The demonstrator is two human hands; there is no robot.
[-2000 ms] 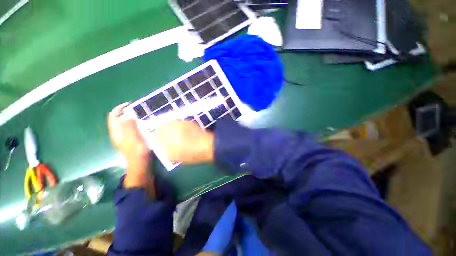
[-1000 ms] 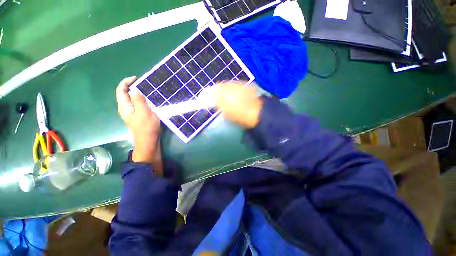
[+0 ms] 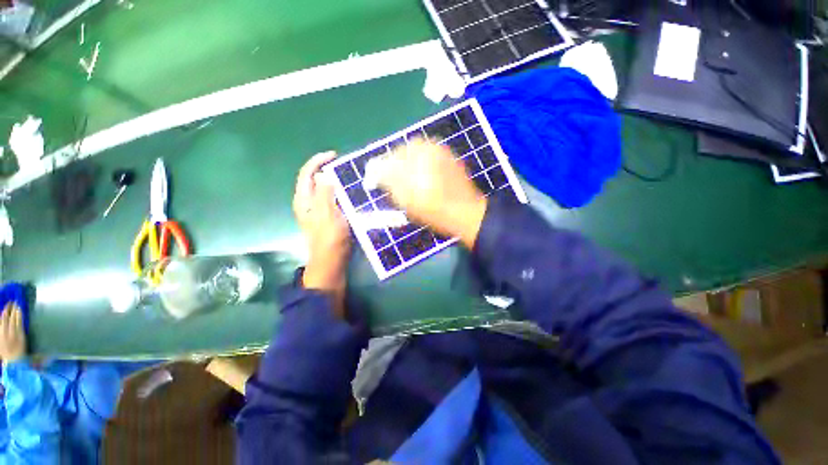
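Note:
A small solar panel [image 3: 477,141] lies face up in front of me, tilted, its dark cell grid and pale frame showing. My left hand [image 3: 320,204] grips its left corner, fingers along the frame edge. My right hand [image 3: 434,186] is over the middle of the panel, slightly blurred, with a small white wiping tissue [image 3: 374,173] at its fingertips. The right hand hides part of the grid. A bright blue cleaning cloth [image 3: 567,136] lies crumpled against the panel's right side.
Another panel [image 3: 499,36] lies face up at the back. A panel stack [image 3: 726,82] is at the right. A clear bottle [image 3: 195,286] lies on its side at left near scissors [image 3: 159,227]. Another person's blue sleeve [image 3: 32,400] shows at lower left.
My view has shifted, so the bench things appear further right. My right hand has moved from the panel's lower right towards its left part. My left hand still holds the corner.

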